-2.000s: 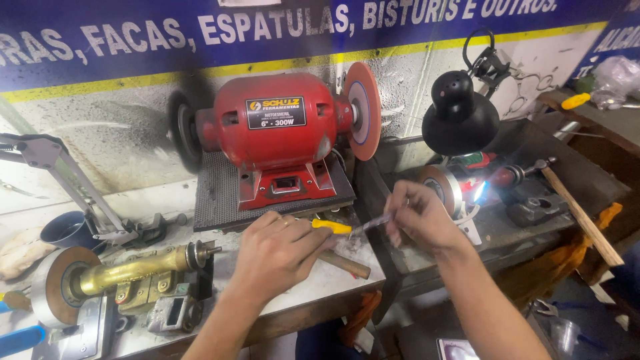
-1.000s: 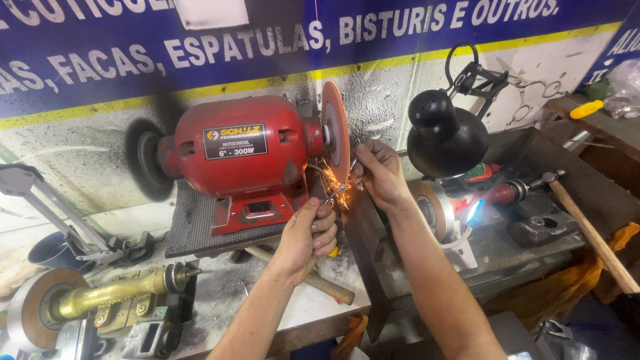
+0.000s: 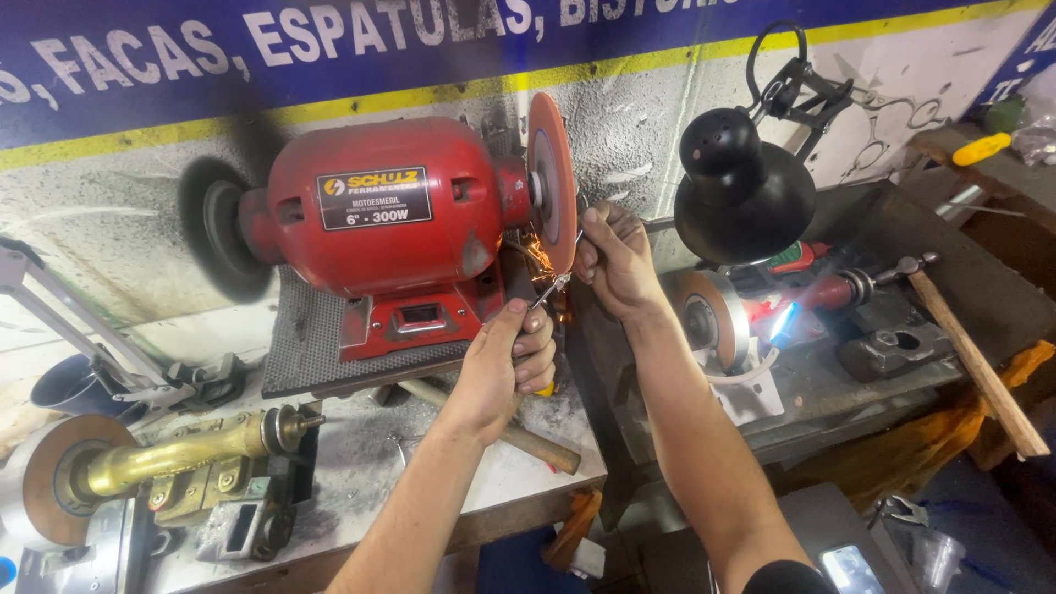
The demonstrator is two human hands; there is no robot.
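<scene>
A red bench grinder (image 3: 388, 206) stands on a textured plate, with a thin orange grinding wheel (image 3: 554, 181) on its right end. My left hand (image 3: 507, 351) is closed on one part of a small metal tool (image 3: 549, 290) just below the wheel's lower edge. My right hand (image 3: 615, 252), right of the wheel, pinches another slim metal part that rises beside the wheel's face. The tool touches or nearly touches the wheel's lower edge, where orange sparks (image 3: 538, 257) fly. Its exact kind is hard to tell. The black wheel (image 3: 224, 227) on the left end looks blurred.
A black lamp (image 3: 742, 186) hangs at the right, above a red spindle grinder (image 3: 808, 301) and a hammer (image 3: 978, 363). At the lower left stands a brass-coloured spindle grinder (image 3: 173, 462). A wooden handle (image 3: 536, 445) lies below my left hand. A phone (image 3: 850, 569) is at the lower right.
Two seconds ago both hands held the metal tool in front of the grinder, near a yellow-handled item. They have since moved to the orange wheel, and sparks have appeared.
</scene>
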